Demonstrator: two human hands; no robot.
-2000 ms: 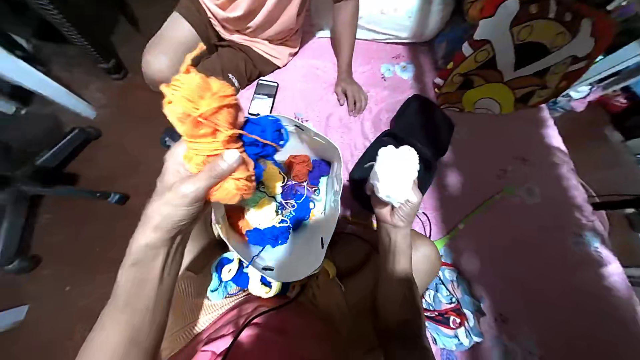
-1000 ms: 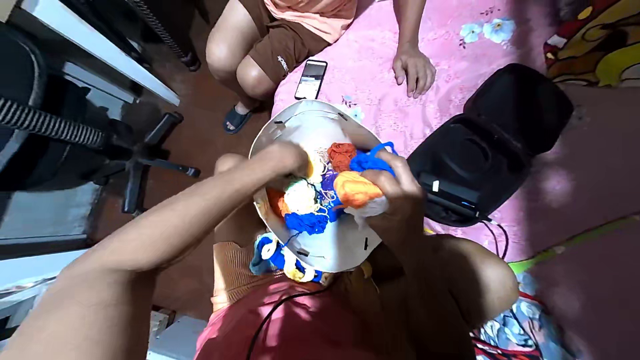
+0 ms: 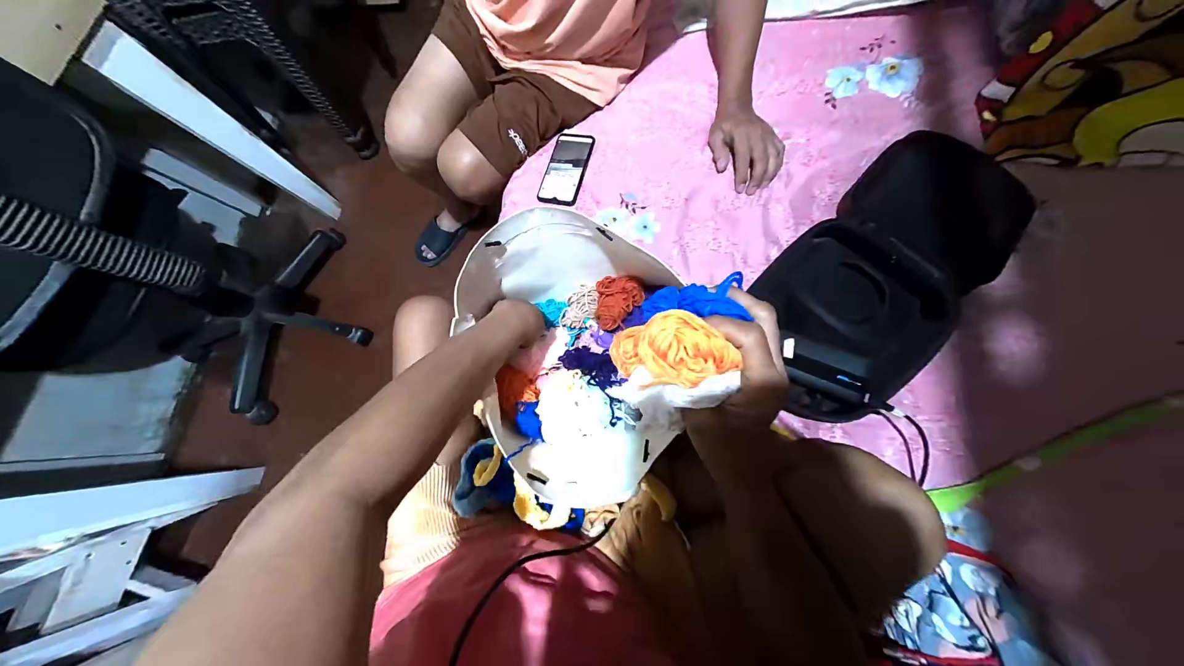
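Note:
A white container (image 3: 546, 236) between my legs holds balls of yarn in several colours. My left hand (image 3: 521, 324) reaches inside its left part, near teal yarn (image 3: 552, 312) and beige yarn (image 3: 581, 305); its fingers are hidden. Over the right rim, my right hand (image 3: 754, 356) grips a bundle: orange yarn (image 3: 680, 349), white yarn (image 3: 689, 388) and blue yarn (image 3: 694, 303). A rust-red ball (image 3: 618, 301) lies beside the blue yarn. Dark purple yarn (image 3: 592, 366) is in the middle, above bright white yarn (image 3: 578, 412).
An open black case (image 3: 851, 287) with a cable lies right of the container on the pink floral sheet (image 3: 805, 74). Behind are a phone (image 3: 566, 169) and a seated person's hand (image 3: 747, 148). An office chair base (image 3: 264, 319) stands at left.
Two seconds ago my left hand held the orange yarn up and my right hand held only white yarn. Now the orange is in my right hand, and my left hand is inside the container.

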